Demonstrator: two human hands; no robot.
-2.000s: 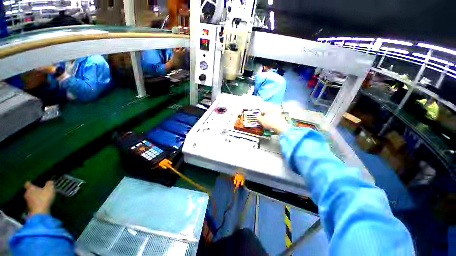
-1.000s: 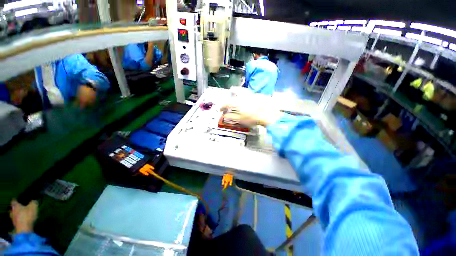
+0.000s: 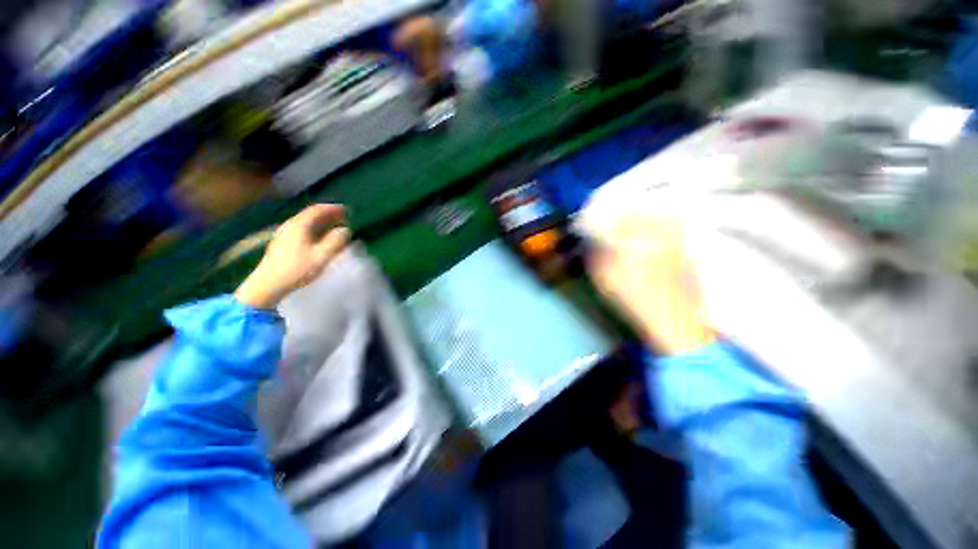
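The frame is blurred. My left hand (image 3: 295, 255) is at the far edge of the tray stack, fingers curled; I cannot tell if it holds anything. The stack is covered by a crinkled white-grey interleaf sheet (image 3: 322, 370) with dark parts showing through. My right hand (image 3: 649, 281) is badly smeared, over the front left corner of the white machine table (image 3: 751, 241); I cannot tell if it holds anything. The pale blue sheet (image 3: 515, 322) lies between my hands. A small grey slotted piece (image 3: 453, 218) lies on the green mat beyond it.
The teach pendant (image 3: 520, 209) with its orange connector (image 3: 539, 241) stands between the pale blue sheet and the machine. Blue-faced rectangles (image 3: 611, 161) lie beside it. A grey stack (image 3: 349, 123) and a person's blue sleeve (image 3: 499, 32) show across the bench. A curved rail (image 3: 215, 80) crosses the upper left.
The view has swung left and down, bringing the tray stack into sight. My right hand has left the orange-brown fixture for the machine's front edge. My left hand is now at the stack.
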